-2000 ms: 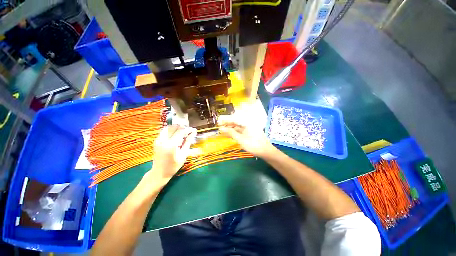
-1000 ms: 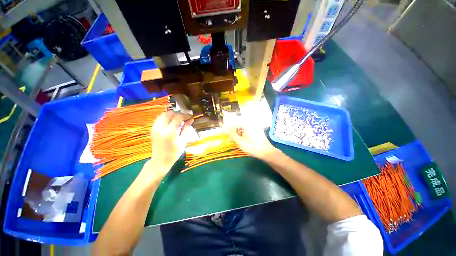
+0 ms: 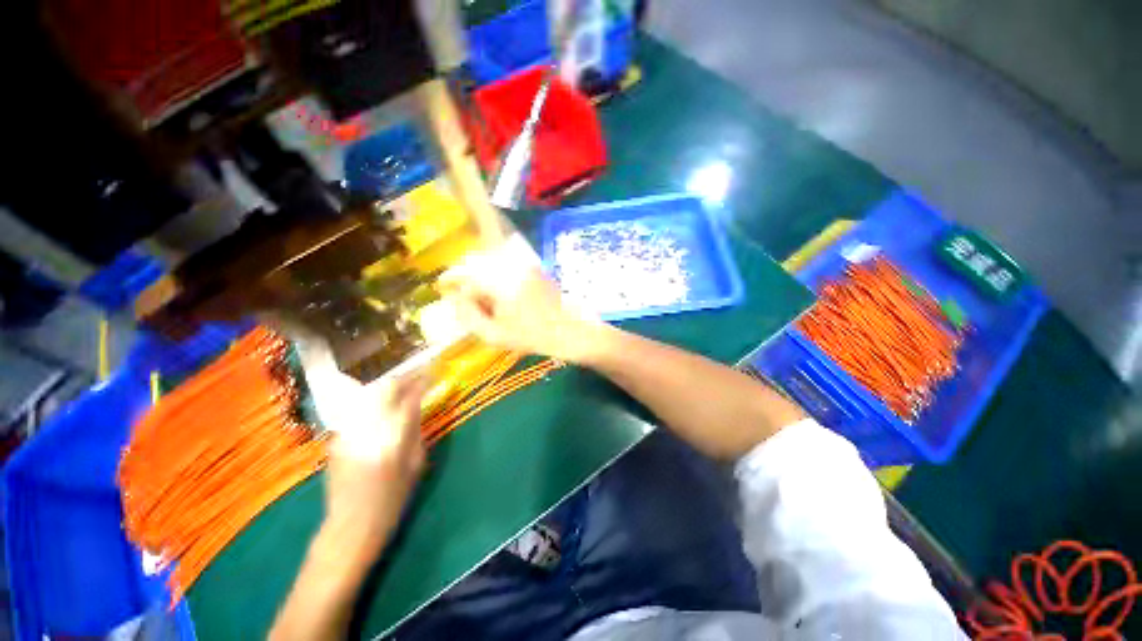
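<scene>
The crimping press with its brown-black applicator [image 3: 357,301] stands at the upper left, blurred. My left hand [image 3: 376,432] is in front of it, blurred, above the green mat; whether its fingers hold anything cannot be told. My right hand [image 3: 507,301] is at the applicator's right side in strong glare, its fingers bent; what is between them cannot be made out. A big fan of orange wires [image 3: 219,457] lies left of my left hand. A smaller group of orange wires [image 3: 476,382] lies between and under my hands. Silvery terminals [image 3: 626,266] are in the light blue tray [image 3: 733,282] on the right.
The finished-goods bin [image 3: 958,432] with orange leads [image 3: 883,332] is at the right. A red bin [image 3: 570,138] and the lamp head [image 3: 516,169] are behind the tray. A large blue bin [image 3: 63,501] is at the left edge. Coiled orange cable [image 3: 1064,589] is at the lower right.
The view has swung right and tilted, so the press now sits further left and the coiled cable shows. My left hand is lower, farther from the applicator. My right hand stays near the applicator's right side.
</scene>
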